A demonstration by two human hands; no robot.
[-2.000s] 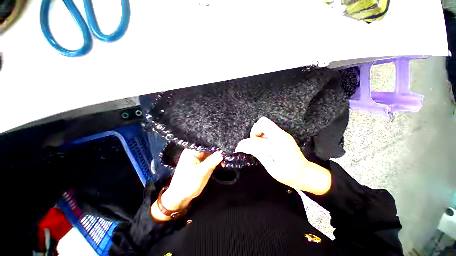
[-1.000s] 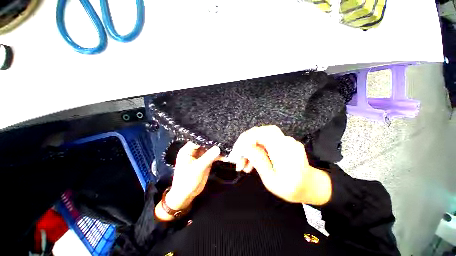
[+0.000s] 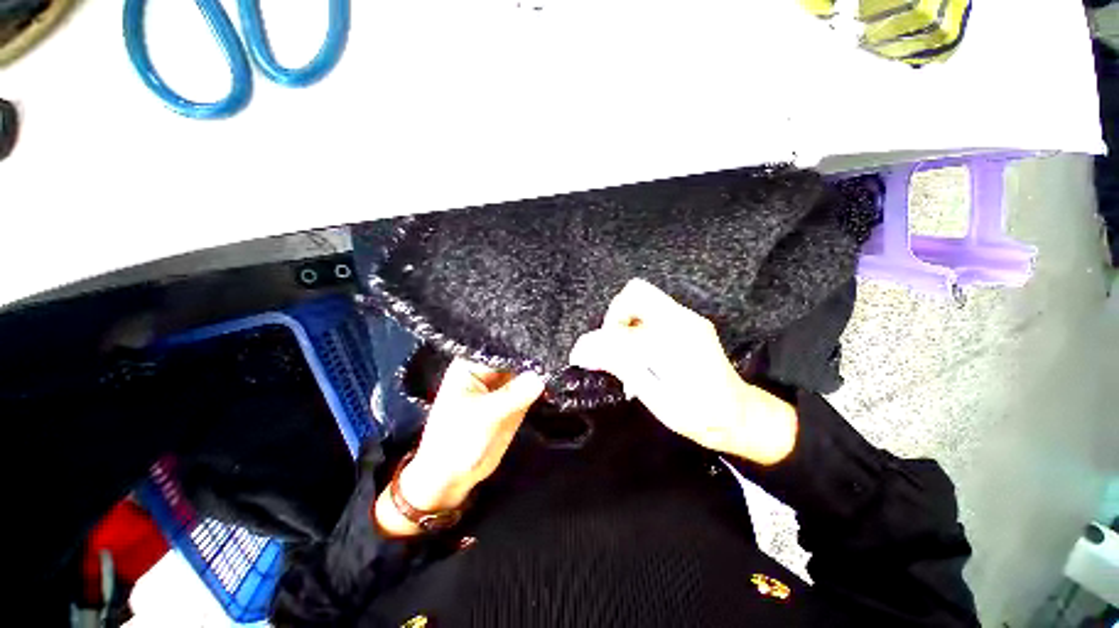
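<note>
A black speckled tweed garment point(image 3: 577, 264) lies over my lap against the table's front edge. A braid trim flecked white point(image 3: 423, 329) runs along its near left edge. My left hand point(image 3: 464, 429) pinches the trimmed edge between thumb and fingers. My right hand point(image 3: 687, 374) is just to its right, thumb and fingers closed together at the edge. I cannot make out a needle or thread at the right fingertips. A dark looped piece of the trim hangs below the hands.
White table point(image 3: 552, 111) ahead. On it are blue scissors handles point(image 3: 233, 61) and a yellow striped bundle point(image 3: 914, 27). A blue basket point(image 3: 325, 368) with dark cloth is at lower left, with red cloth point(image 3: 129, 546). A purple stool point(image 3: 969, 255) stands right on the floor.
One second ago my right hand was turned over with its fingers curled lower at the edge; it is now back flatter on the tweed. My left hand keeps its pinch.
</note>
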